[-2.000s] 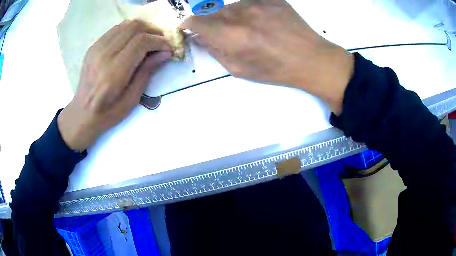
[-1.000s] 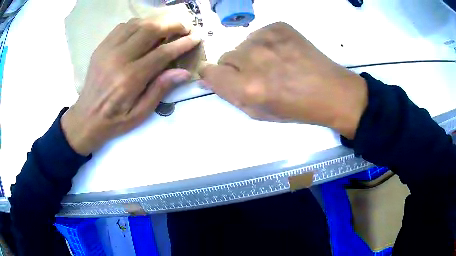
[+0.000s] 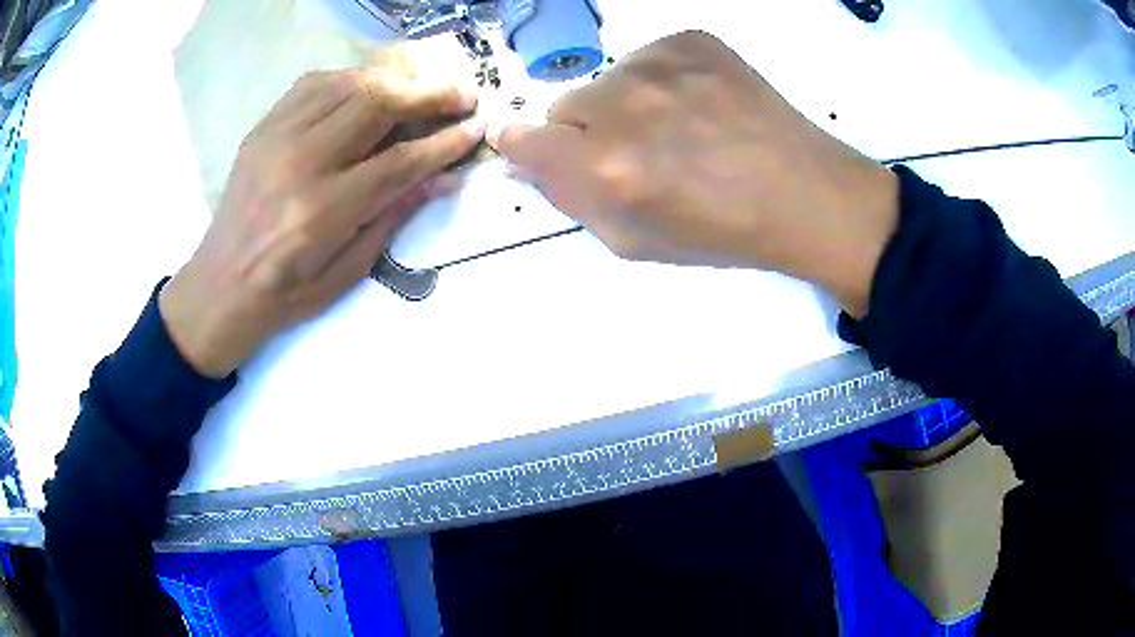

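A pale khaki fabric panel (image 3: 255, 81) lies on the white table left of the needle area, partly under my left hand. My left hand (image 3: 317, 187) is on the panel, its fingertips pinching the panel's right edge. My right hand (image 3: 697, 156) meets it there, thumb and forefinger at the same edge; the pinched bit is mostly hidden by the fingers. The presser foot and needle area (image 3: 479, 50) is just beyond the fingertips. The blue-and-white cylindrical attachment (image 3: 559, 44) stands to its right.
A grey rounded metal piece (image 3: 408, 279) sits in the bed near my left wrist. A measuring tape (image 3: 560, 473) with a brown tape patch (image 3: 744, 444) runs along the front edge. Blue bins (image 3: 286, 591) are below, the right one holding tan pieces (image 3: 946, 529). A black tool (image 3: 864, 9) lies at the top.
Both hands have moved slightly up towards the needle area since a second ago. The fabric edge between them shows less now. The cylinder appeared partly covered by my right hand two seconds ago and shows more now.
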